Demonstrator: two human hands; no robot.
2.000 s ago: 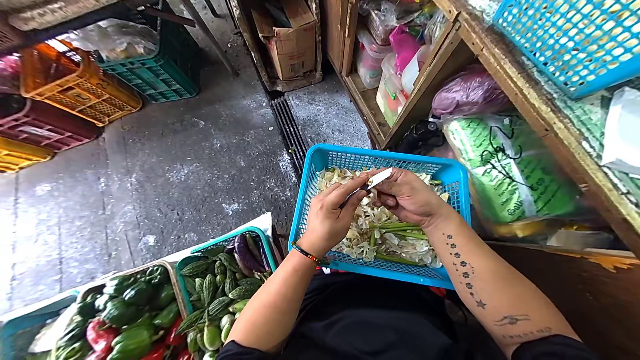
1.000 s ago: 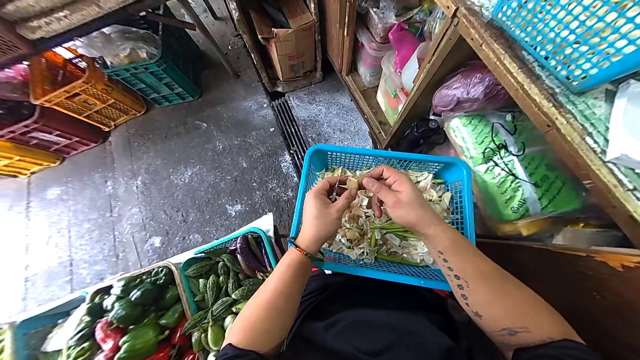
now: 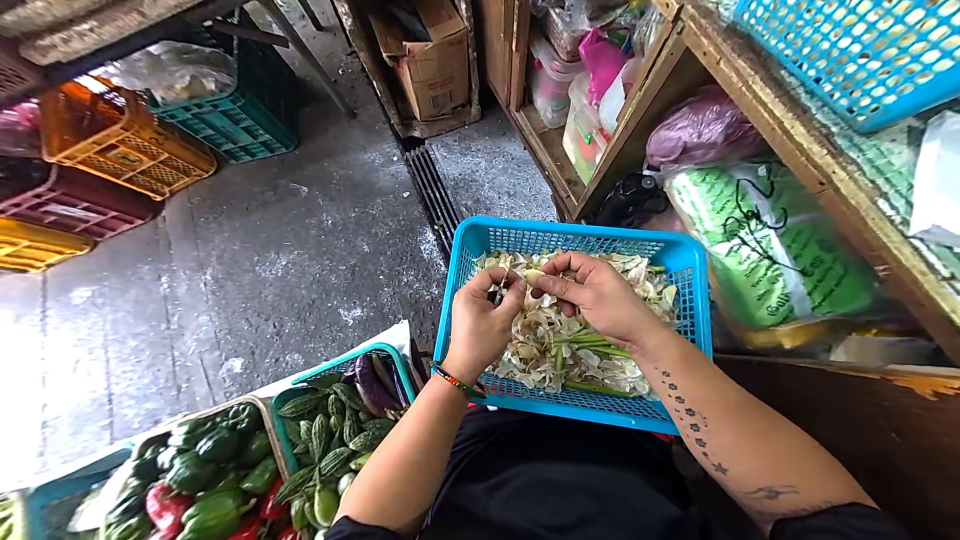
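A blue plastic mesh basket [image 3: 694, 300] rests at my lap, holding many pale papery garlic skins [image 3: 536, 337] and several green stalks [image 3: 589, 343]. Above the skins, my left hand [image 3: 484, 315] has thumb and fingers closed on a small dark, thin tool, perhaps a small knife [image 3: 500, 291], mostly hidden by the fingers. My right hand [image 3: 600, 296] pinches a small pale piece, which looks like a garlic clove [image 3: 533, 277], close beside the left fingertips. A beaded bracelet [image 3: 454, 381] is on the left wrist.
At lower left, baskets hold green and red peppers [image 3: 191, 472], bitter gourds [image 3: 337, 435] and eggplants [image 3: 377, 382]. Plastic crates [image 3: 142, 154] stand on the floor at upper left. A wooden shelf [image 3: 810, 157] with bagged goods and another blue basket [image 3: 862, 60] is on the right.
Two seconds ago a white piece showed between my raised hands. Now the hands sit a little apart, with the small pale piece at my right fingertips.
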